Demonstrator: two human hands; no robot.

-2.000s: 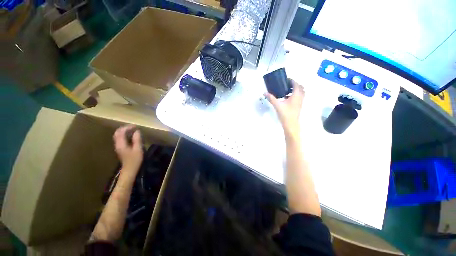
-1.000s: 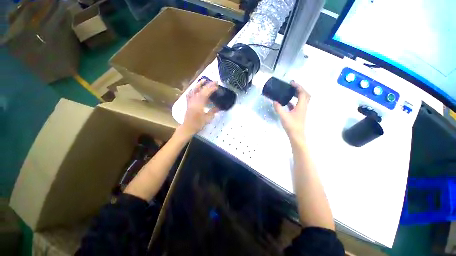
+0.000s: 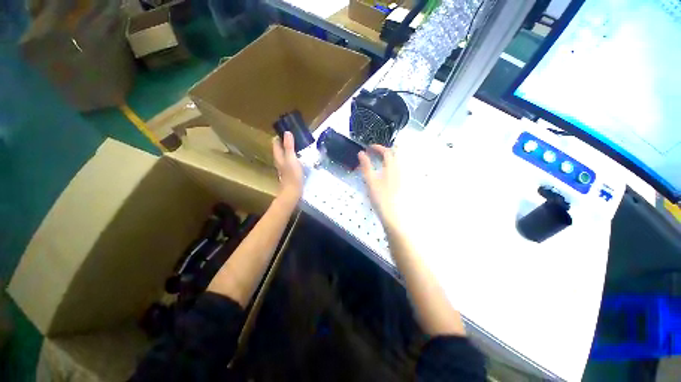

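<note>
My left hand (image 3: 287,166) holds a black cylindrical housing (image 3: 294,130) over the bench's left corner, beside the empty-looking carton. My right hand (image 3: 379,177) has its fingertips on a second black housing (image 3: 343,149), which lies at the bench's left end in front of the fan. Whether a fixture is under that housing is hidden. A third black housing (image 3: 544,221) sits on the right part of the bench, next to a small black item (image 3: 553,196).
A black fan (image 3: 379,117) with a silver duct (image 3: 439,46) stands behind the housings. An open carton (image 3: 276,82) is beyond the bench's left edge. A carton (image 3: 97,246) with jumbled black parts (image 3: 201,257) is at lower left. A blue control panel (image 3: 554,162) and a monitor (image 3: 608,82) are at right.
My left hand has moved its housing off the bench's left end, towards the far carton. My right hand has moved left with its housing to the spot in front of the fan. The view has shifted slightly.
</note>
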